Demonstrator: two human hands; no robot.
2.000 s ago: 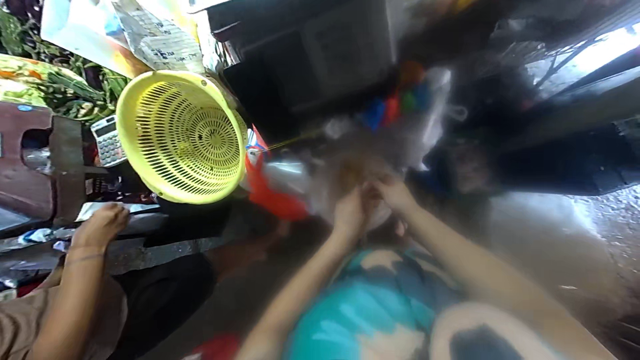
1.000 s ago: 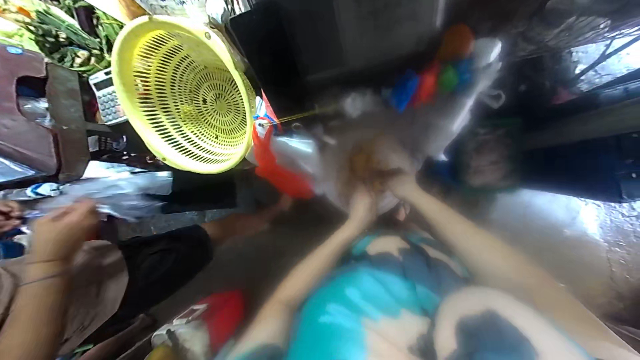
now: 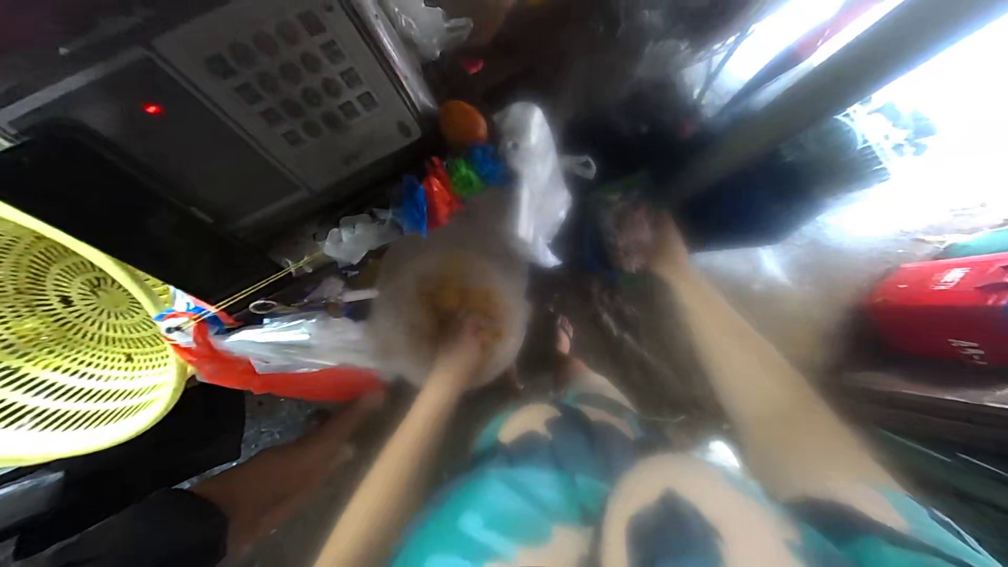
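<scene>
My left hand (image 3: 466, 340) reaches over a round pale container (image 3: 394, 276) and touches a yellowish-brown mass (image 3: 453, 295) in it; blur hides the fingers and what they may hold. To the right, my right hand (image 3: 650, 236) is at a dark area beside a blurred translucent bundle (image 3: 618, 224); its fingers cannot be made out. Blue, red and green plastic bags (image 3: 442, 193) hang in a row just beyond the container. A white plastic bag (image 3: 535, 181) hangs to their right.
A yellow plastic basket (image 3: 169, 378) stands at the left, with a red plastic bag (image 3: 276, 382) beside it. A dark panel with square and round marks (image 3: 295, 87) lies at the upper left. A red container (image 3: 941, 307) is at the far right. Another person's leg (image 3: 276, 480) shows at the lower left.
My right hand has moved away from my left, off to the right. My left hand stays at the yellowish-brown mass. The view has shifted to the right.
</scene>
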